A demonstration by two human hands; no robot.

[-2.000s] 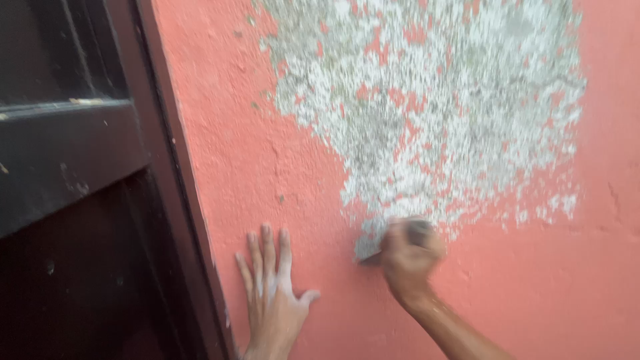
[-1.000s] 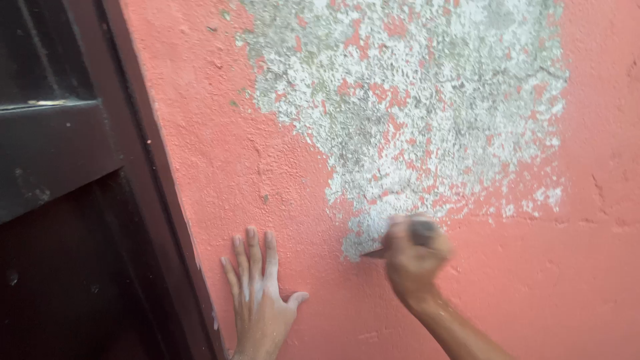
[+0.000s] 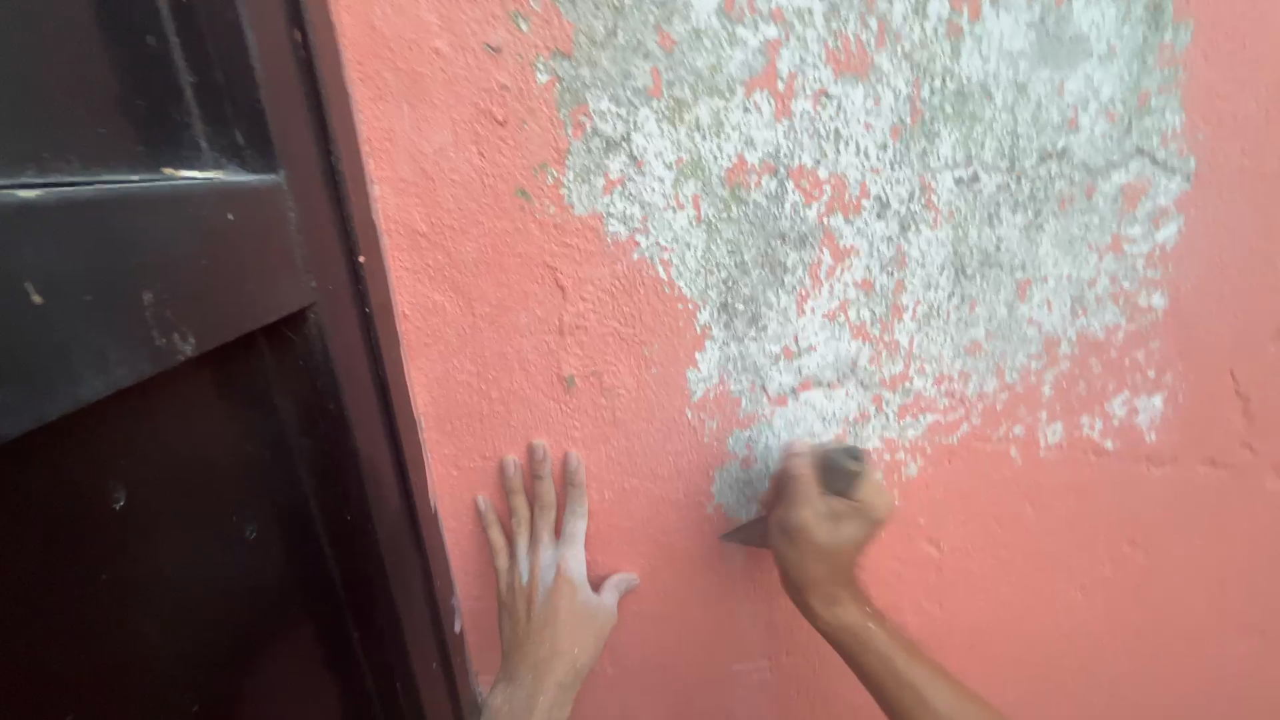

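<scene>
My left hand [image 3: 550,590], dusted with white powder, lies flat on the coral-painted wall [image 3: 1050,580] with its fingers spread and nothing in it. To the right of it, my right hand [image 3: 825,515] is closed around the dark handle of a scraper [image 3: 750,533]. The tool's pointed dark blade sticks out to the left of that fist, at the lower end of a bared patch [image 3: 880,220] of grey and white plaster. Flecks of coral paint remain across the patch. My fingers hide part of the handle, and the right hand is slightly blurred.
A dark brown panelled door [image 3: 150,270] fills the left side, with its frame [image 3: 350,330] running down beside the wall. The frame's edge is close to my left hand. Fine cracks and small chips mark the painted wall.
The bared patch reaches a little lower beside my right hand than two seconds ago. My left hand has stayed spread on the wall, and the scraper has remained in my right hand.
</scene>
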